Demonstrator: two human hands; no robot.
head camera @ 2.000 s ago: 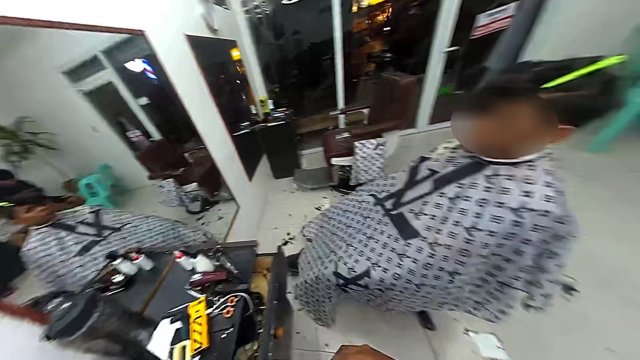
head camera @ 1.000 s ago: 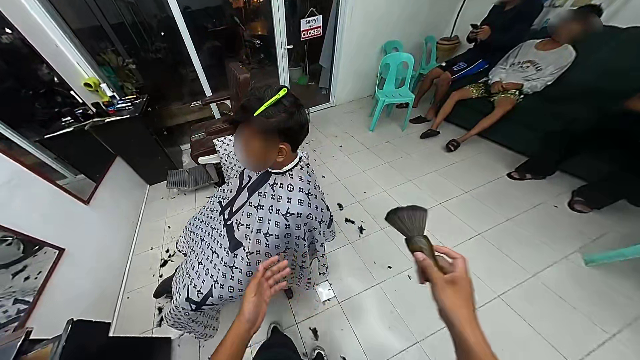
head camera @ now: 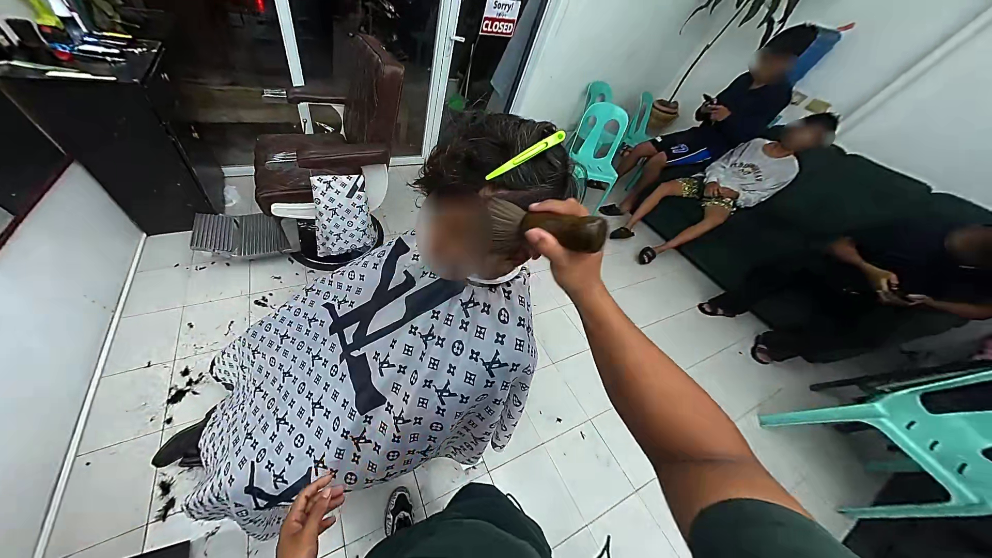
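My right hand (head camera: 572, 252) grips the brown handle of a neck duster brush (head camera: 570, 231); its soft bristles touch the side of a seated person's head, near the ear. A bright yellow-green sectioning clip (head camera: 525, 155) sits in the person's dark hair (head camera: 496, 151). A white barber cape (head camera: 418, 372) with a black monogram pattern covers the body, with a white strip at the neck. My left hand (head camera: 310, 515) is low at the bottom, fingers apart, holding nothing, beside the cape's lower edge.
A brown barber chair (head camera: 333, 147) with a metal footrest (head camera: 240, 234) stands behind by the glass door. A black cabinet (head camera: 108, 139) is at left. Several people sit on a dark green sofa (head camera: 876, 201) at right. Turquoise plastic chairs (head camera: 601, 139) stand near them. Cut hair (head camera: 184, 387) lies on the tiles.
The brush in my right hand has moved from beside the caped person to the side of the head. My left hand is lower in view. The view has shifted from the mirrors and tool counter.
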